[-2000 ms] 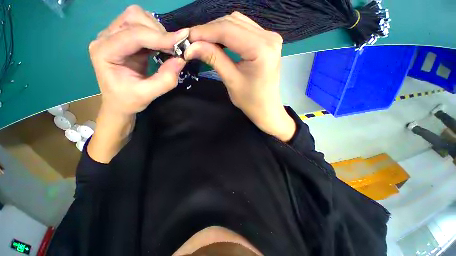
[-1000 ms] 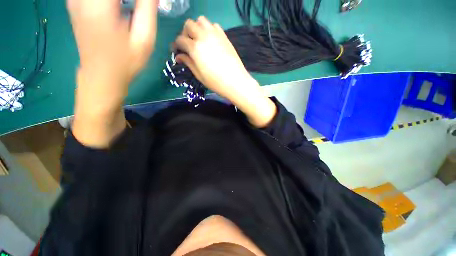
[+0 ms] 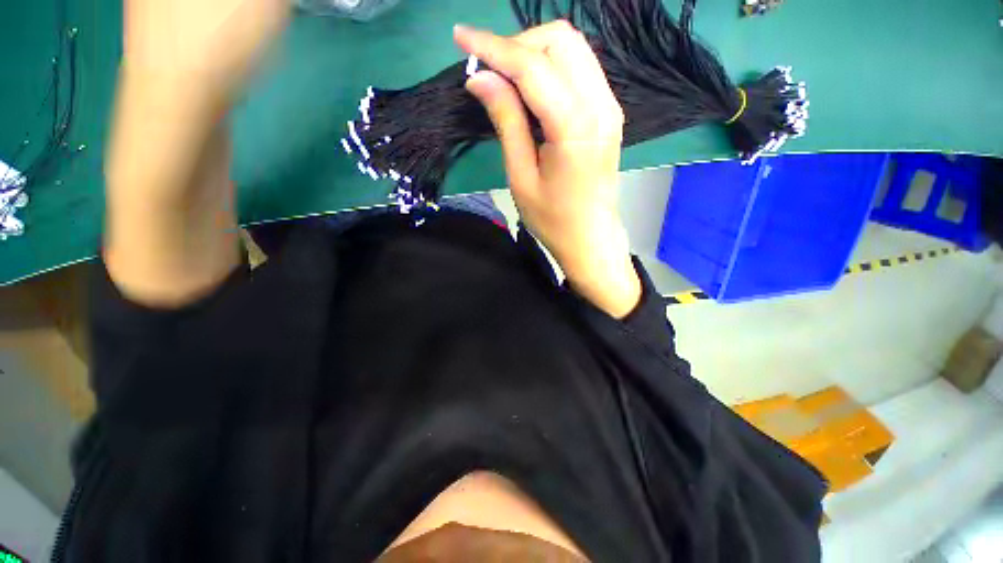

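A thick bundle of thin black leads (image 3: 671, 105) with white ends lies on the green bench top, tied by a yellow band (image 3: 739, 106) near its right end. My right hand (image 3: 555, 105) is over the bundle's middle. It holds a small white plug (image 3: 472, 67) between thumb and index finger; the lead behind it is hard to follow. The bundle's loose left ends (image 3: 379, 154) fan out near the bench edge. My left hand (image 3: 204, 44) is blurred and cut off by the top edge; its fingertips are out of the picture.
Loose thin black wires (image 3: 64, 105) and a white pile (image 3: 11, 200) lie at the left. A clear plastic bag (image 3: 346, 8) is at the top edge. Small silvery parts (image 3: 759, 7) are at the upper right. Blue bins (image 3: 770, 225) and orange-brown cartons (image 3: 819, 431) stand on the floor.
My right hand has moved right and lifted from the bundle's left ends with a white plug between its fingertips. My left hand has moved further left and up. The small silvery part is out of view.
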